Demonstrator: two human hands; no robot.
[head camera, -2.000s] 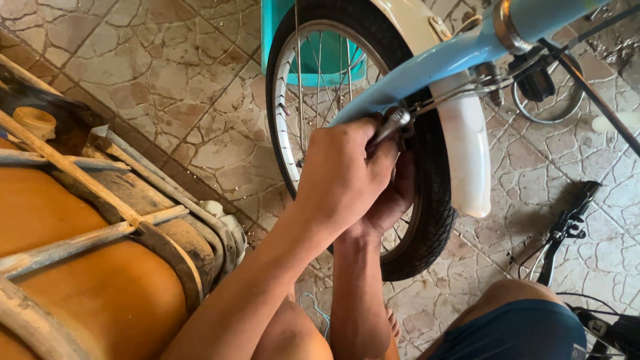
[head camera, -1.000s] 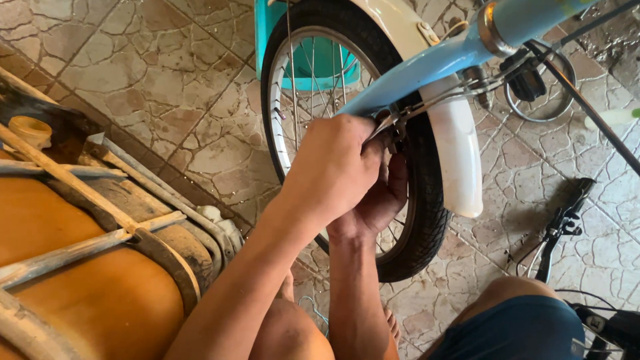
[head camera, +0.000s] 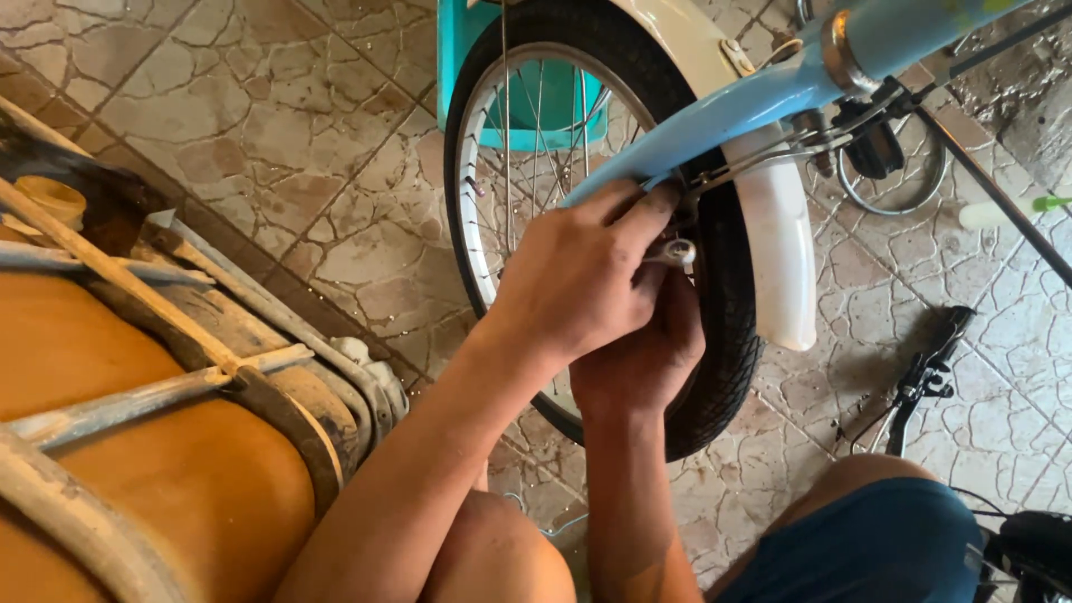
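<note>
My left hand (head camera: 578, 272) is at the lower end of the blue bicycle fork (head camera: 712, 126), its fingers bent at the brake arm (head camera: 691, 205) beside the tire. From between its thumb and index finger sticks the ring-shaped end of a metal wrench (head camera: 677, 252). Just below, my right hand (head camera: 645, 343) is curled against the front wheel's tire (head camera: 729, 335); its fingers are partly hidden behind the left hand, and what they hold cannot be seen. A white mudguard (head camera: 779, 243) covers part of the tire, and a brake cable with metal arms runs over it.
A teal plastic basin (head camera: 452, 75) lies behind the wheel. At left stands a wooden-framed seat with an orange cushion (head camera: 167, 452). A black brake lever (head camera: 921, 377) and a cable ring (head camera: 888, 201) lie on the tiled floor at right. Black bicycle parts (head camera: 1034, 544) are at lower right.
The wrench's end showed higher, at the left fingertips, two seconds ago; now it shows lower, between the left thumb and index finger. Both hands have stayed at the brake.
</note>
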